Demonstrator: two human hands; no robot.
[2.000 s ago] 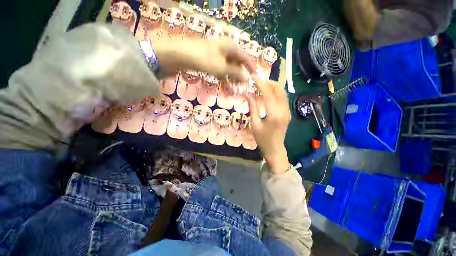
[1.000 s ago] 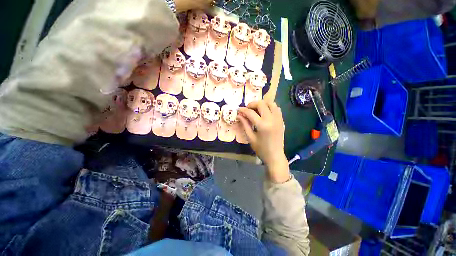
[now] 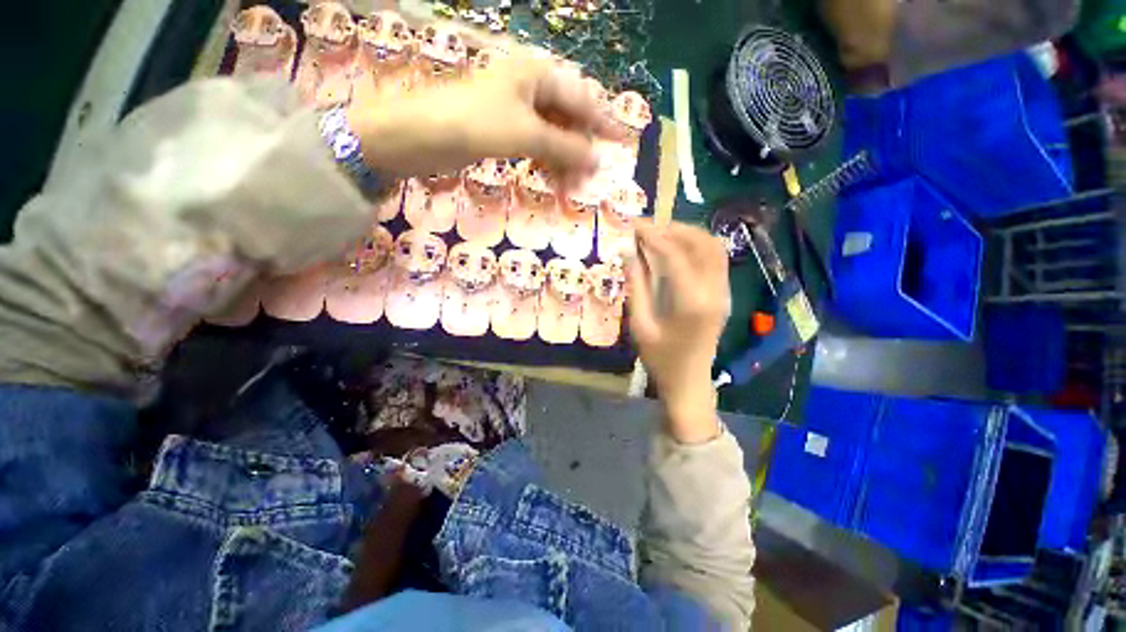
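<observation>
Pink plastic housings (image 3: 415,294) lie in rows on a dark board with a tan border (image 3: 667,167). Each housing has a rounded head with small dark and shiny details. My left hand (image 3: 512,117), with a metal watch band at its wrist, is over the far and middle rows, blurred, fingers bent and pointing right. My right hand (image 3: 679,290) is at the board's right edge, beside the right end of the near row, with its fingers bent together. I cannot tell whether either hand holds anything small.
Tiny metal pieces (image 3: 593,27) are scattered beyond the board. To the right are a pale strip (image 3: 685,136), a round fan (image 3: 780,89), a coil stand (image 3: 738,228) and a blue-grey soldering iron (image 3: 768,356). Blue bins (image 3: 908,259) stand farther right. Another person's arm (image 3: 858,27) shows at the top.
My left hand has come from the top edge down and right over the rows. My right hand has shifted slightly right of the near row's end. The view has shifted slightly.
</observation>
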